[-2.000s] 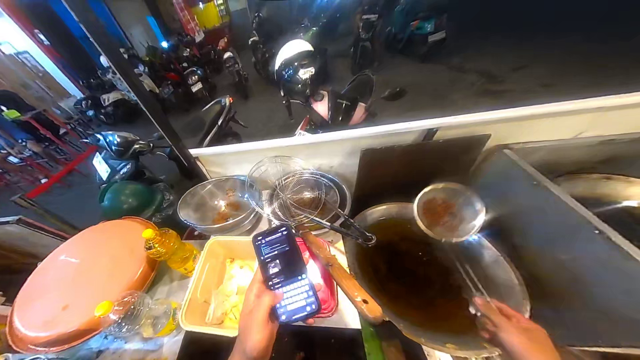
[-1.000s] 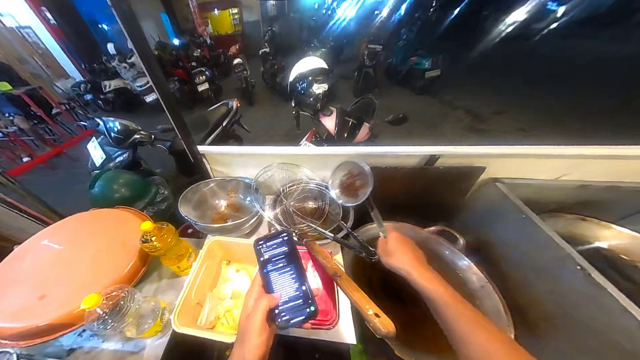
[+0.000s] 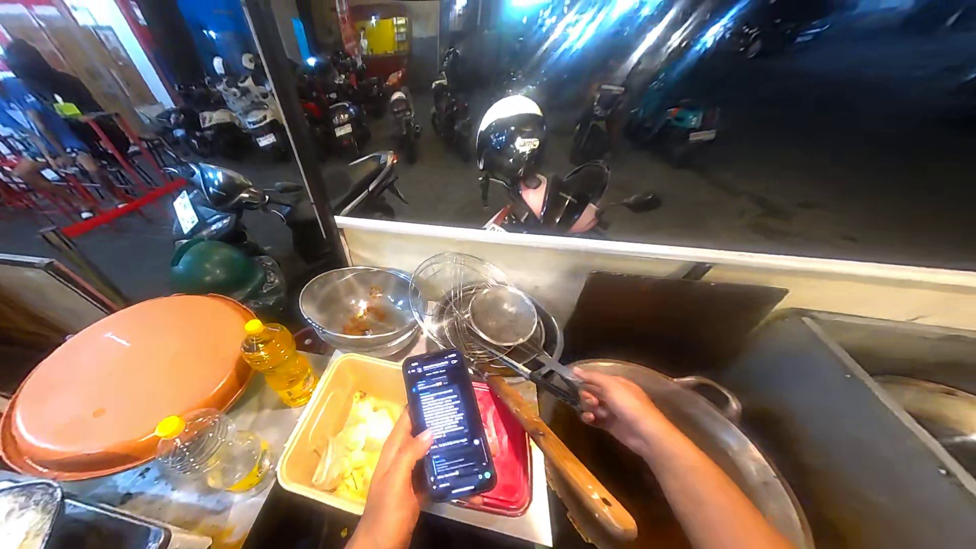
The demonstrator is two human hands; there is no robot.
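My left hand [image 3: 400, 473] holds a lit smartphone [image 3: 448, 427] upright over a yellow plastic tub [image 3: 305, 457] of pale food pieces and a red tray [image 3: 512, 457]. My right hand [image 3: 621, 404] grips the handle of a round fine-mesh skimmer [image 3: 503, 316], whose head is over wire strainers [image 3: 457, 282] at the back. Beneath the right forearm is a large metal wok [image 3: 751, 457] with dark contents, partly hidden. A wooden-handled tool [image 3: 568, 465] slants between the red tray and the wok. Left of the strainers, a clear bowl [image 3: 358, 309] holds brown bits.
At left are a large orange oval tub [image 3: 122, 381], a bottle of yellow oil [image 3: 280, 364] and a mostly emptied bottle [image 3: 217, 454]. A pale ledge [image 3: 648, 248] runs behind the counter. A metal divider [image 3: 884, 389] stands at right. Beyond are parked motorbikes and a helmet [image 3: 512, 137].
The skimmer in my right hand has moved from over the wok, left and back to the wire strainers. The brown bits seen in it earlier no longer show. The phone stays in my left hand.
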